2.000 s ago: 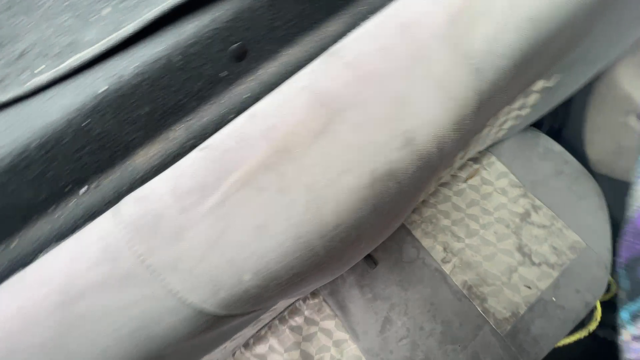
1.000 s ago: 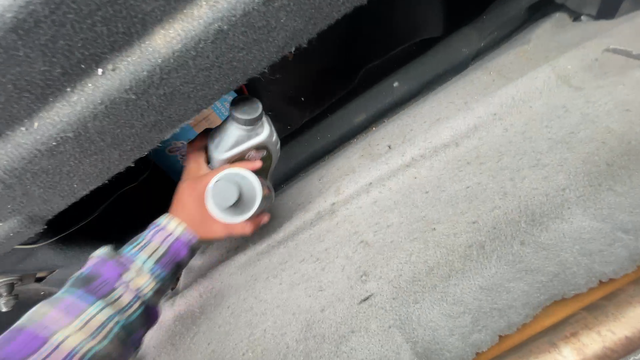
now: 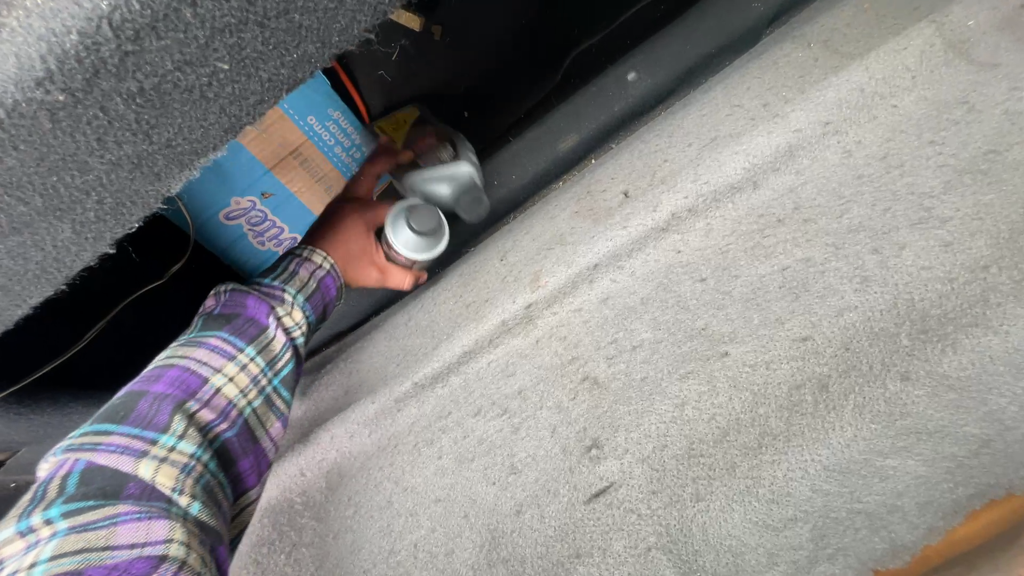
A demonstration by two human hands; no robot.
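Observation:
My left hand (image 3: 356, 236), in a plaid sleeve, reaches from the lower left into the dark gap. It holds a small round metallic can (image 3: 417, 228) with a grey cap, the thumb on the near side. Just beyond the can, a grey plastic bottle (image 3: 448, 182) lies tilted, its cap toward the lower right and its outline blurred. My fingers reach to the bottle's far end; whether they grip it too I cannot tell. Behind the hand is a blue and brown cardboard box (image 3: 268, 180). My right hand is out of view.
Dark grey carpeted trim (image 3: 160, 96) overhangs the gap at the upper left. A black trim strip (image 3: 576, 132) runs diagonally beside the grey fabric surface (image 3: 640, 320). A thin wire (image 3: 132, 300) hangs at the left, and an orange strip (image 3: 350, 92) shows above the box.
The view has swung from the seat to the gap. The bottle stood more upright a second ago and now tips toward the lower right. More of the box shows.

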